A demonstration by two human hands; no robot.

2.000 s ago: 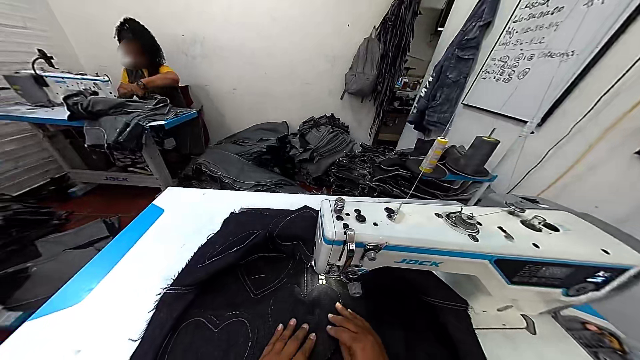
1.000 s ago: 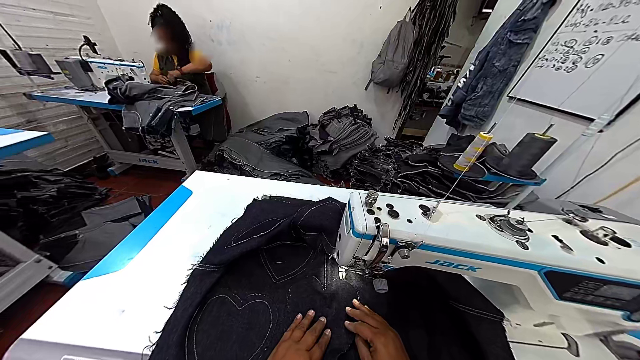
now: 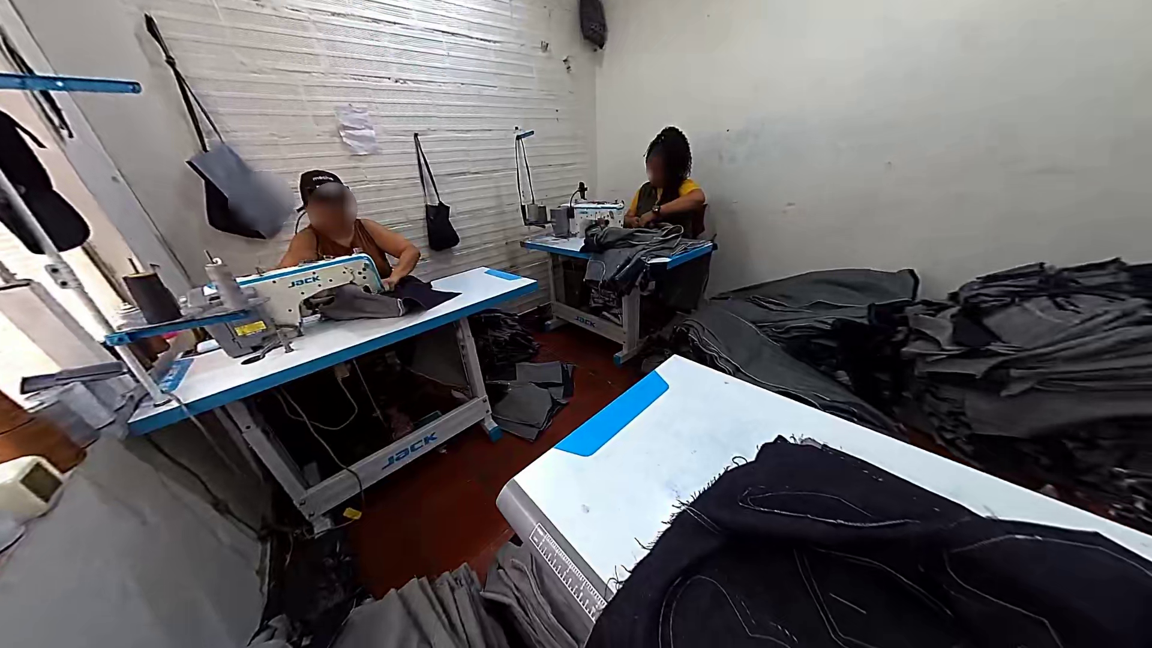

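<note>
Neither of my hands shows in the head view now. A dark denim piece [image 3: 864, 549] with pale stitched outlines and frayed edges lies, partly folded, on the white sewing table [image 3: 711, 414] at the lower right. One table corner carries a blue strip, and a printed ruler scale runs along its near edge. The sewing machine at this table is out of view.
At the left, a person in a cap works at a Jack sewing machine [image 3: 301, 286]; another person sits at a farther machine [image 3: 598, 214]. Stacked grey denim [image 3: 1035, 351] fills the right. Cut fabric pieces [image 3: 531, 396] lie on the red floor.
The view has swung strongly to the left. Both hands, resting on the dark denim near the machine's needle area before, are out of view, as is that machine.
</note>
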